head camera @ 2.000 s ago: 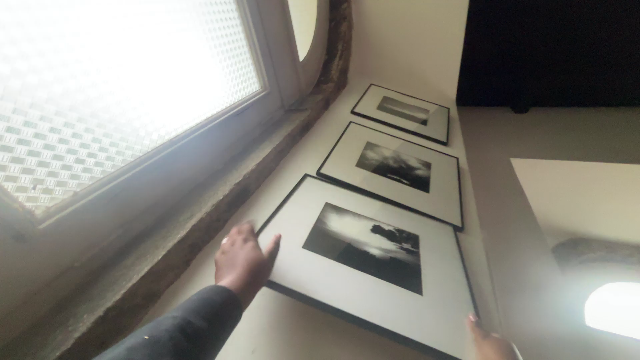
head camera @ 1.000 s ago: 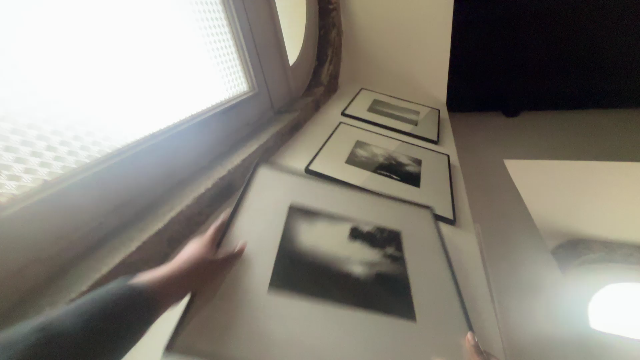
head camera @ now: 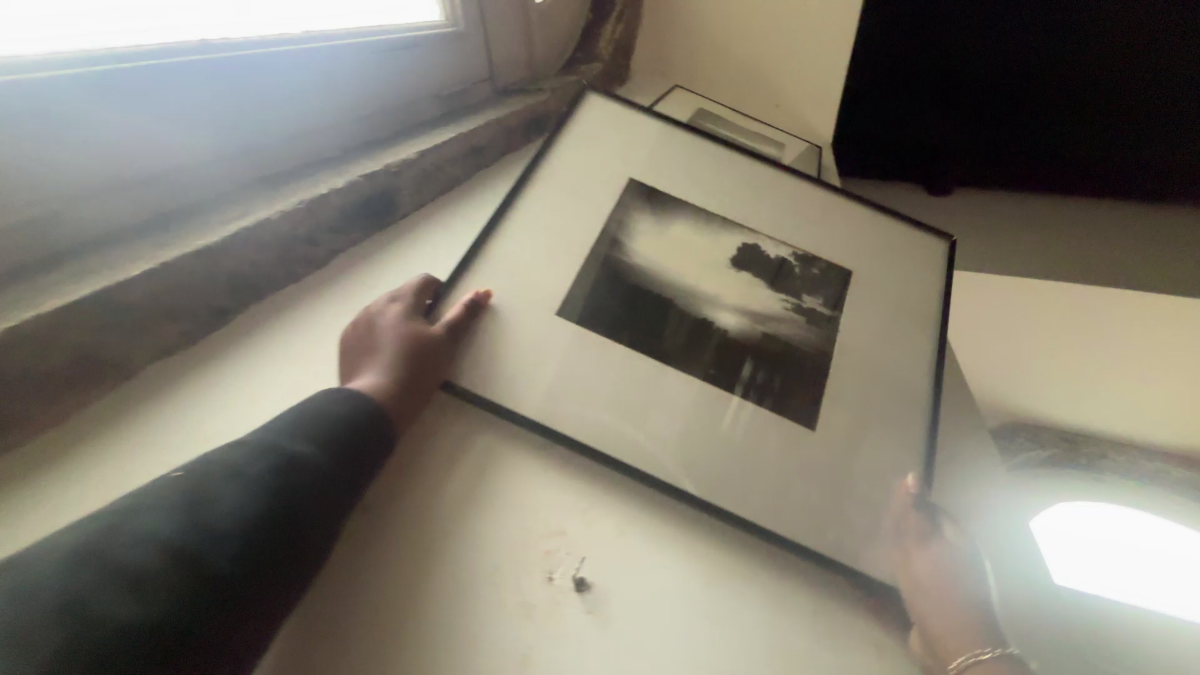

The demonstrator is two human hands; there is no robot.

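Note:
A black-framed black-and-white photograph with a wide pale mat (head camera: 525, 328) is tilted in front of the wall. My left hand (head camera: 403, 347) grips its left edge, thumb over the front and fingers behind. My right hand (head camera: 942, 562) holds the lower right edge, a bracelet on that wrist. Behind the top edge, another framed picture (head camera: 741, 131) hangs partly hidden. A small dark hook or nail (head camera: 580, 583) sticks out of the wall below the held frame, with scuffed plaster around it.
At the upper left is a bright window (head camera: 216, 23) with a rough-edged ledge (head camera: 281, 225) running beside the wall. A large black panel (head camera: 1022, 94) fills the upper right. A bright opening or light (head camera: 1116, 553) glows at the lower right.
The held frame has moved away from its earlier place below two framed pictures and now hides the middle one. The hook or nail has come into sight, and both hands still hold the frame.

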